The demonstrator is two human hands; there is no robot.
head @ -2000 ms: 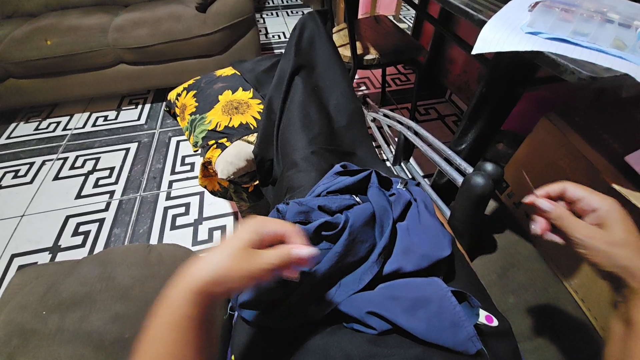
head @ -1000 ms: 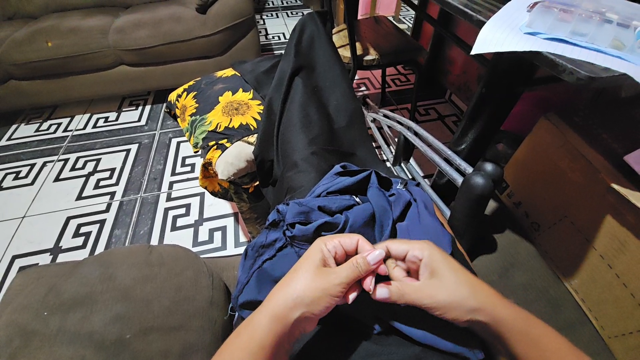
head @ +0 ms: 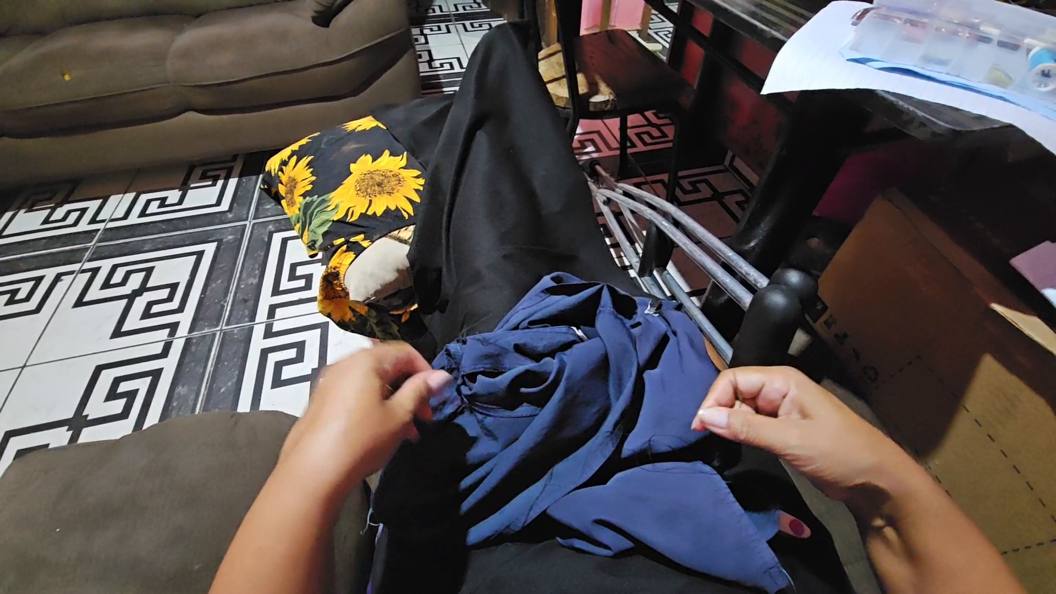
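Observation:
A crumpled navy-blue cloth [head: 577,396] with frayed edges and loose threads lies across my lap, on black fabric [head: 511,190]. My left hand [head: 371,396] is at the cloth's left edge, thumb and fingertips pinched together; motion blur hides whether anything thin is between them. To the right of the cloth, my right hand [head: 767,412] is raised with thumb pressed to curled fingers. Whatever it may pinch is too small to make out. A small piece with a magenta dot [head: 794,525] shows at the cloth's lower right.
A clear plastic compartment box [head: 949,49] and a thread spool [head: 1041,68] rest on paper at the upper right. Below stands a cardboard box [head: 932,346], near grey metal tubes [head: 685,231]. Sunflower-print fabric [head: 355,181] lies left of my legs, with a brown sofa [head: 206,74] beyond.
My hands were together over the blue cloth a second ago; now they are apart, the left at its left edge and the right beyond its right side.

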